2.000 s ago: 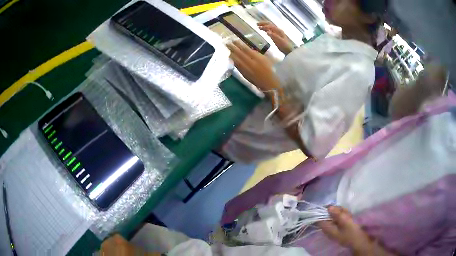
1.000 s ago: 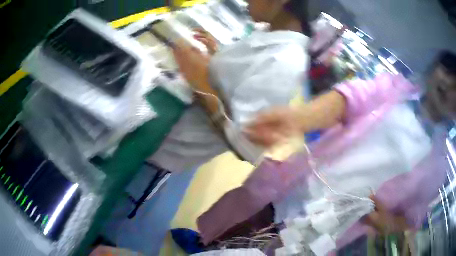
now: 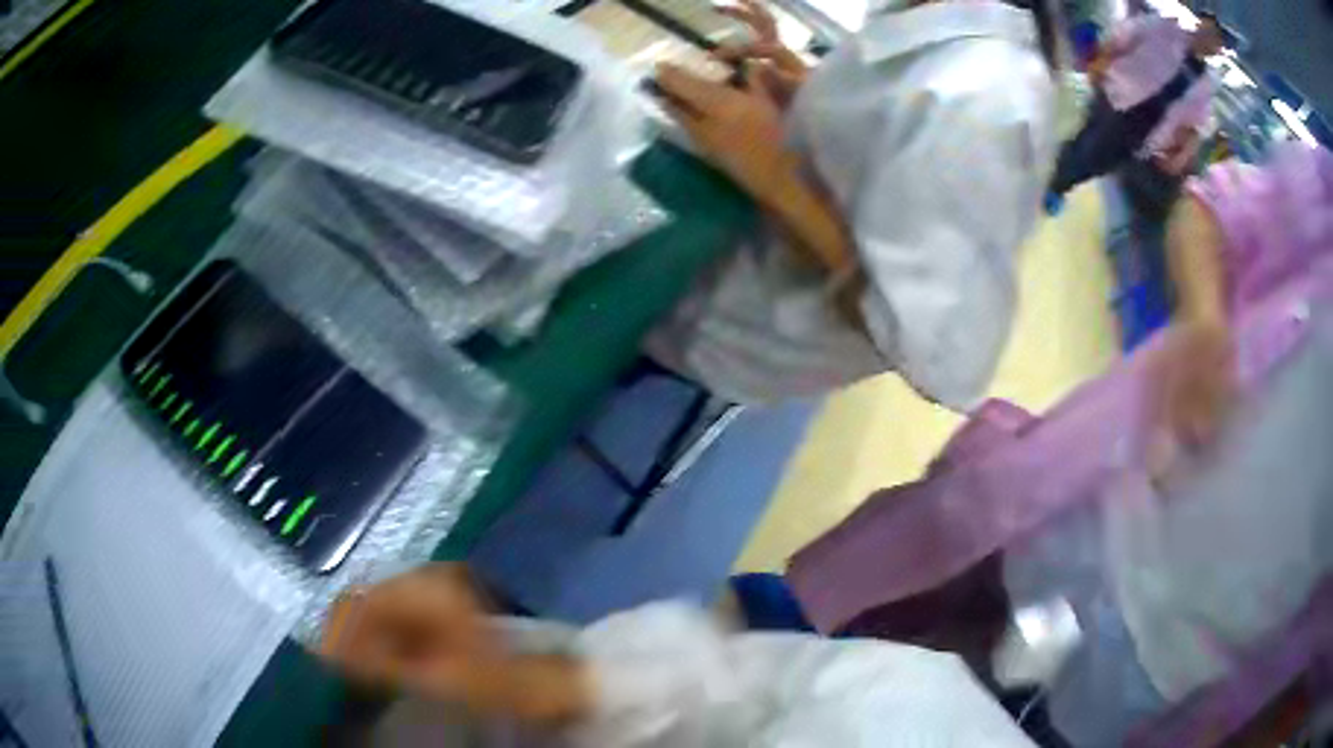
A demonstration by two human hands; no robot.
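Note:
A tablet (image 3: 271,417) lies on a clear bubble bag (image 3: 468,417) at the left, its black screen showing short green and white rows. A record sheet (image 3: 139,585) lies below and left of it, with a slim dark pen (image 3: 66,658) on it. My right hand (image 3: 409,636), in a white sleeve, is at the bottom, just below the tablet's lower corner and apart from it. It is blurred, with fingers bent, and I cannot tell if it holds anything. My left hand is not in view.
Another tablet (image 3: 431,73) lies on stacked bubble bags (image 3: 439,249) at the top. Thin white cords (image 3: 110,271) lie by the yellow strip (image 3: 132,205). A neighbour in white (image 3: 936,190) works at the bench; a person in pink (image 3: 1243,439) stands at the right.
The view swung right and back, bringing the near tablet fully into view again. My right hand shows much more now. The person in pink has moved right, and their cable bundle is mostly out of view.

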